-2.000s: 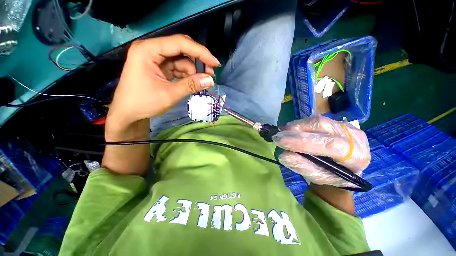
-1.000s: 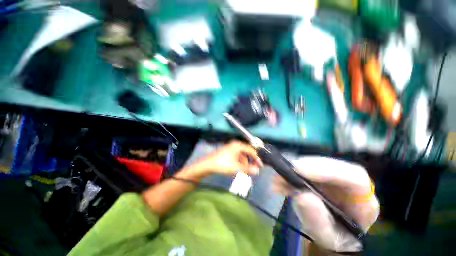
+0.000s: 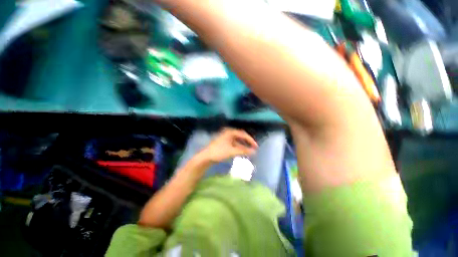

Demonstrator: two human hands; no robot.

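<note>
My left hand (image 3: pixel 232 145) is low over my lap, fingers curled. A white disc (image 3: pixel 242 168), likely the round circuit board, hangs just below its fingers; the frame is blurred, and the fingers seem to hold it. My right forearm (image 3: pixel 301 85) crosses the view from the lower right up to the top edge. My right hand is cut off by the top edge, so what it holds cannot be seen. The soldering iron is not visible.
The teal bench (image 3: pixel 75 93) runs across the top. On it lie a green-and-white spool (image 3: pixel 163 66), dark parts and an orange tool (image 3: pixel 362 70), all blurred. A red bin (image 3: pixel 131 171) is under the bench at left. A grey-white case (image 3: pixel 428 70) is at upper right.
The view has risen from my lap to the bench. My right hand, earlier holding the soldering iron, has moved up out of view. My left hand stays low with the white disc.
</note>
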